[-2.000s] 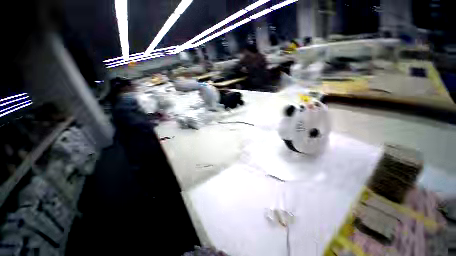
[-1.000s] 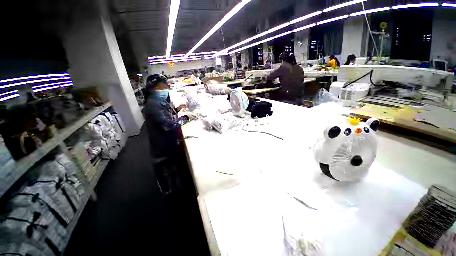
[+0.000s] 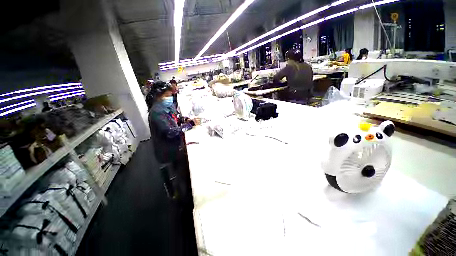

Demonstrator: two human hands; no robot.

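Observation:
Neither of my hands is in the picture. The panda-like desk fan (image 3: 359, 162), white with black ears and a round grille, stands upright on the white paper sheet (image 3: 400, 212) at the right. A dark stack of strips (image 3: 440, 237) is cut off by the lower right corner, with a bit of yellow tape beside it. The near part of the long table is overexposed, so its details are hard to tell.
A masked person in dark clothes (image 3: 167, 125) stands at the table's left side. Shelves of white bundles (image 3: 55, 210) line the left, past a dark aisle (image 3: 142, 210). Another fan (image 3: 243, 105) and a black object (image 3: 265, 110) stand farther along. A second person (image 3: 296, 77) works behind.
The view has swung right-to-left and steadied. The fan now shows farther right and lower, the pink board has left the picture, and the strip stack is mostly cut off. The masked person shows more clearly.

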